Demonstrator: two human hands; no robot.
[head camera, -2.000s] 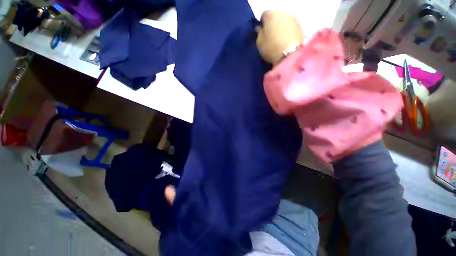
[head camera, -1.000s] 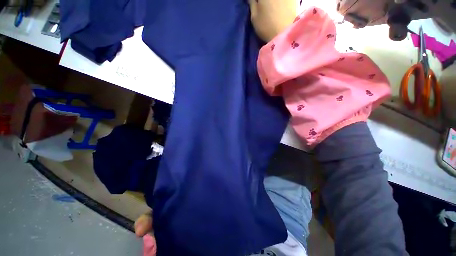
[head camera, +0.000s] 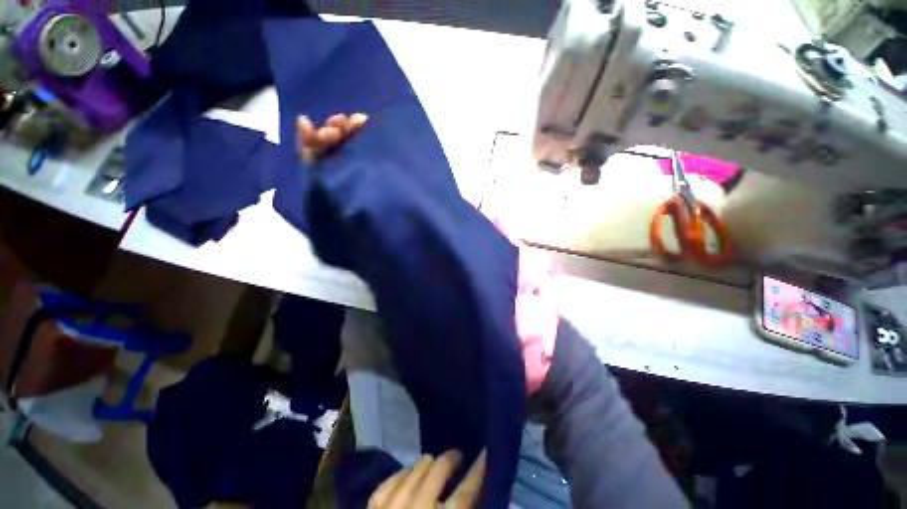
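Note:
A long navy fabric panel runs from the table down over my lap. My right arm, in a pink patterned sleeve cover, passes under the panel. The bent fingers of my right hand show at a fold near its upper part; the palm is hidden by cloth. My left hand is at the bottom edge, partly cut off, its fingers gripping the panel's lower part. Smaller navy pieces lie on the table to the left.
The white sewing machine stands at upper right. Orange-handled scissors, a lit smartphone and a bobbin tray lie right. A purple machine is far left. Dark cloth hangs below the table.
The view has shifted, showing more of the machine. My right hand has gone from on top of the panel to beneath it, further left. My left hand has moved right along the bottom.

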